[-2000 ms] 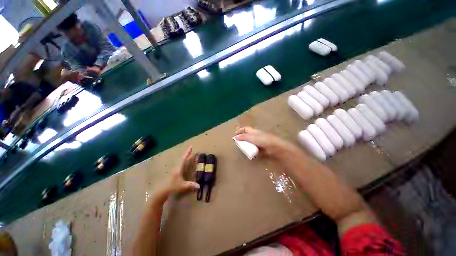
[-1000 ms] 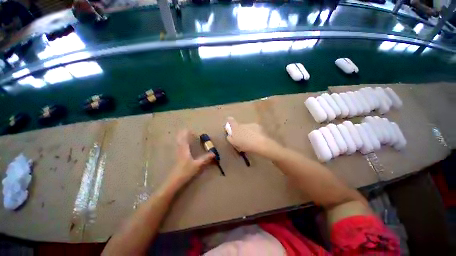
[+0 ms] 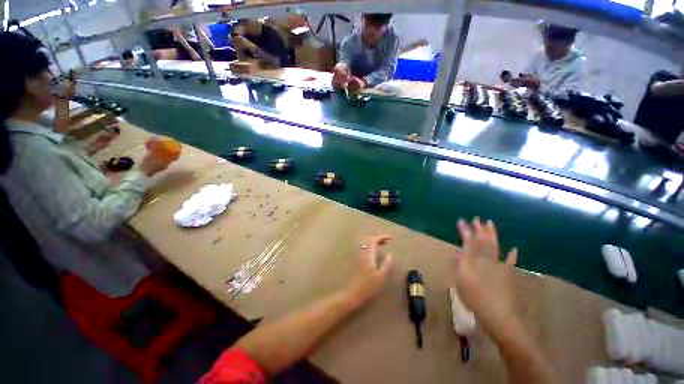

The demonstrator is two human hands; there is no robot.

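Observation:
A black unit with a gold band lies on the cardboard-covered bench, its cord end towards me. To its right lies a second unit with a white cover on it and a dark cord end showing; my right hand partly hides it. My left hand is left of the black unit, fingers apart, holding nothing. My right hand is above and right of the covered unit, fingers spread, slightly blurred and empty.
Loose white covers stand at the lower right. The green conveyor belt carries black units and a covered pair. A crumpled white wad lies left. A neighbouring worker holds an orange thing. Other people sit beyond the belt.
The view has swung left. My right hand has let go of the white cover, which now lies on the second unit. My left hand has moved off the black unit.

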